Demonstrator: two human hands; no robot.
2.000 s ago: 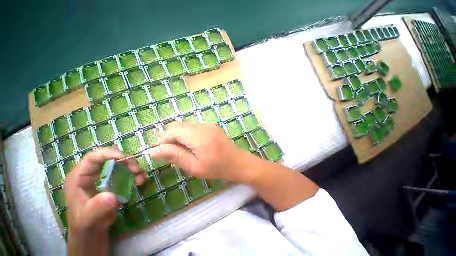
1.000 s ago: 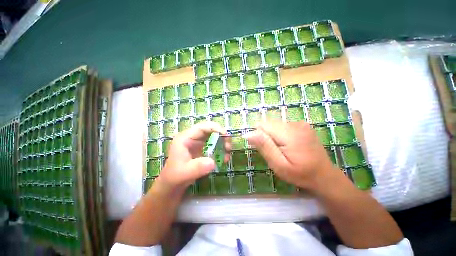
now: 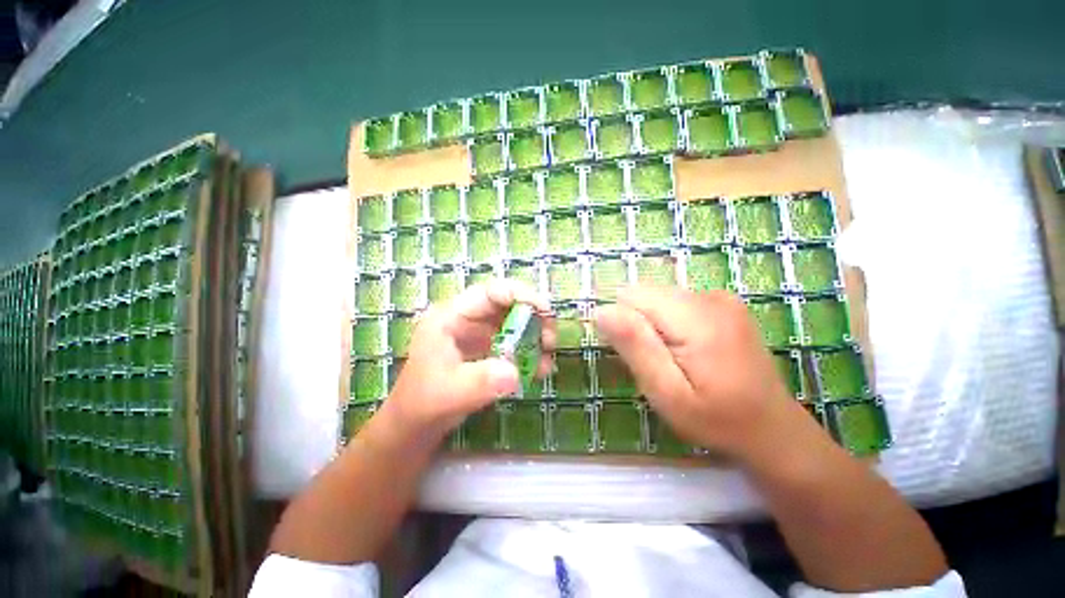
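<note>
My left hand [image 3: 450, 362] holds one small green circuit board module [image 3: 521, 346] between thumb and fingers, tilted so a pale edge shows. My right hand [image 3: 695, 362] is just to the right of the module, fingertips pinched together and pointing at it. A thin tool between the right fingertips is hardly visible; I cannot tell its shape. Both hands are over a tan cardboard sheet [image 3: 747, 175] with many green boards [image 3: 564, 187] in rows. Bare strips of cardboard show at the upper left and upper right of the sheet. The hands hide some of the lower boards.
Stacked loaded sheets [image 3: 123, 350] stand at the left with layered brown edges. White padding [image 3: 952, 304] lies under and beside the central sheet. Another sheet's edge [image 3: 1043, 204] shows at the far right. A dark green surface [image 3: 350, 58] runs behind. A blue pen [image 3: 563, 576] is on the white clothing.
The view has swung from the right toward the left since the earliest frame, bringing the left stacks into view. The left hand still holds the module, and the right hand stays beside it.
</note>
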